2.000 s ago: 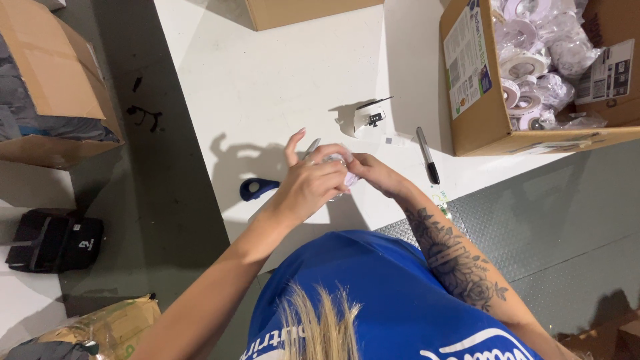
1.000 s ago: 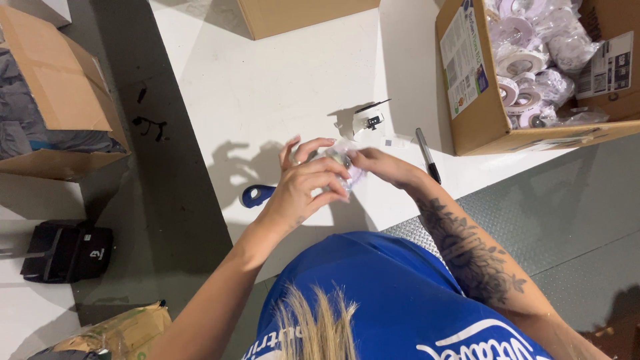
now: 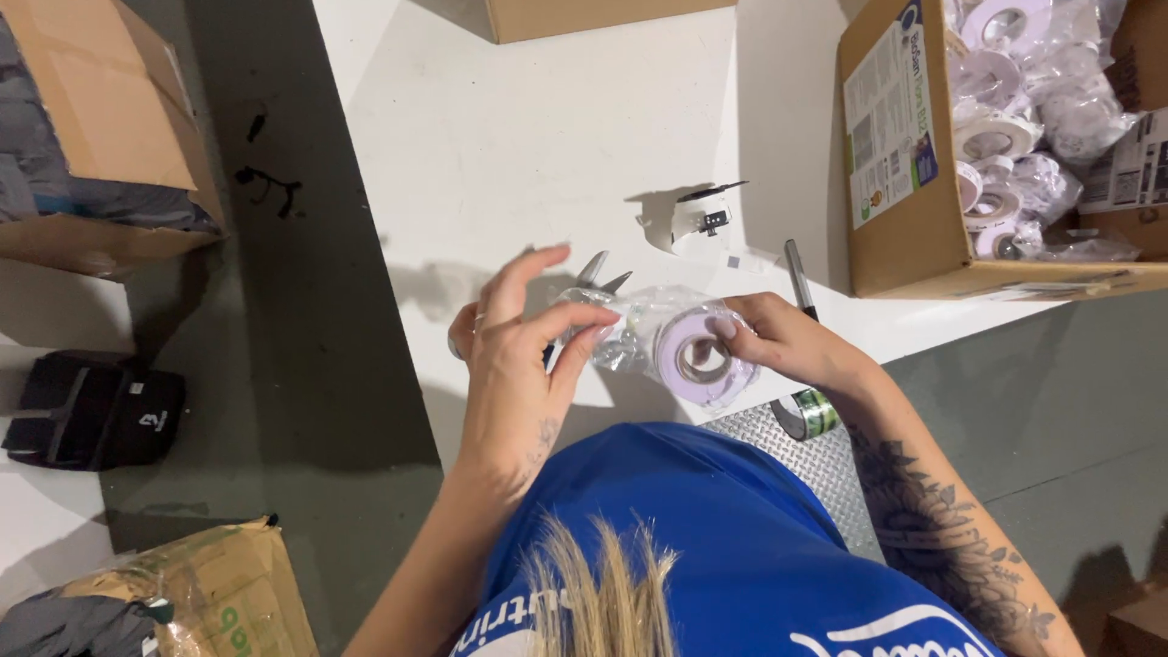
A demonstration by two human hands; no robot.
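Note:
A roll of pale purple labels (image 3: 680,359) in a clear plastic bag (image 3: 630,333) is between my hands, over the table's near edge. My right hand (image 3: 785,338) grips the roll's right side, thumb on its face. Thumb and index finger of my left hand (image 3: 525,351) pinch the bag's left end; the other fingers are raised. Scissors (image 3: 595,274) show their parted blades just beyond the bag; their handles are mostly hidden behind my left hand. A marker (image 3: 798,278) lies beyond my right hand.
An open cardboard box (image 3: 903,265) of bagged label rolls stands at the right. A small black and white object (image 3: 707,219) sits mid-table. Another box (image 3: 611,14) is at the far edge. A green-patterned roll (image 3: 805,413) lies by the near edge. Boxes (image 3: 119,100) and a black bag (image 3: 96,411) are at the left.
The bagged roll, mostly covered by my hands before, now shows its face. My left hand has drawn away from my right hand, and the scissors' blades have come into plain sight.

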